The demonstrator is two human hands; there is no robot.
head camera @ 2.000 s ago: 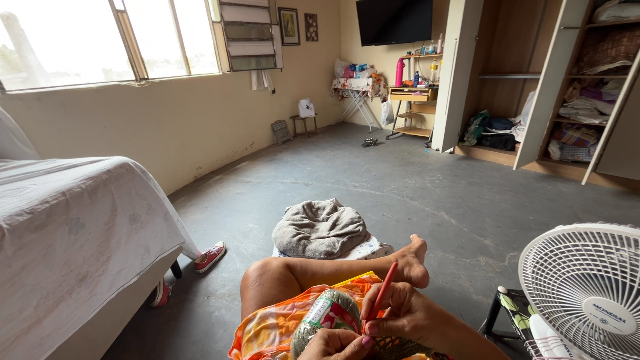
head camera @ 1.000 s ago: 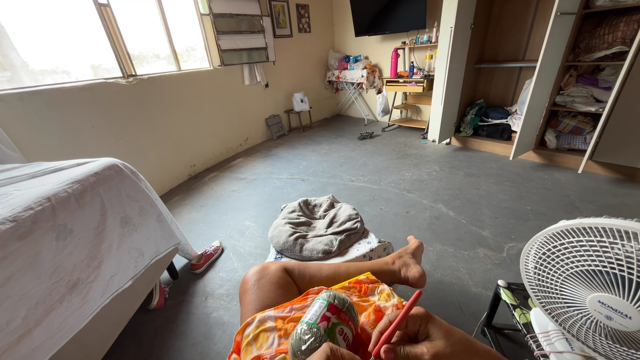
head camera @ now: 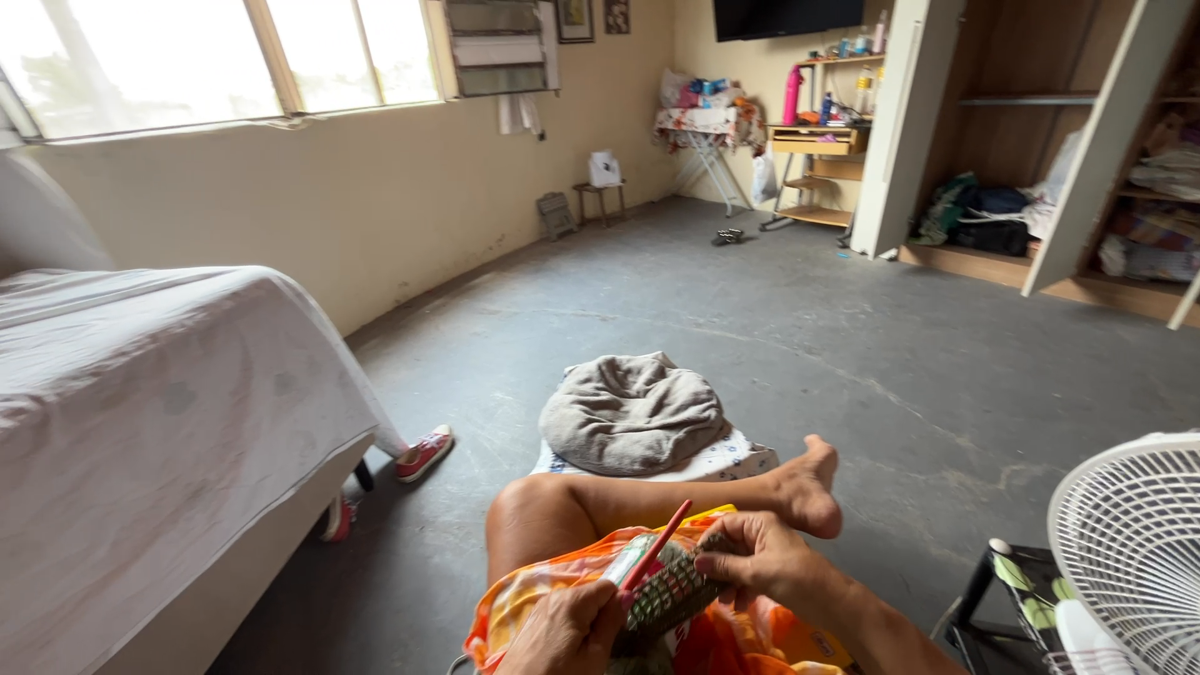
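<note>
A piece of dark green crochet work (head camera: 667, 592) is stretched between both hands above the lap. My left hand (head camera: 567, 628) grips its near left end, and a red crochet hook (head camera: 658, 546) rises from beside that thumb, tilted up to the right. The fingers of my right hand (head camera: 755, 561) pinch the upper right edge of the crochet work. Behind the work, a yarn ball with a paper label (head camera: 626, 559) shows only in part. Under it all lies orange and yellow patterned cloth (head camera: 525, 586) over the lap.
A grey cushion (head camera: 633, 412) lies on a white patterned cloth beyond the bent leg. At the left stands a bed with a white sheet (head camera: 178, 403), a red sneaker (head camera: 425, 454) beside it. A white fan (head camera: 1139, 544) is close on the right, next to a small black-framed stand (head camera: 1008, 600).
The red hook, in my right hand one second ago, now stands at my left hand. The crochet work has come up into view between the hands, in front of the yarn ball.
</note>
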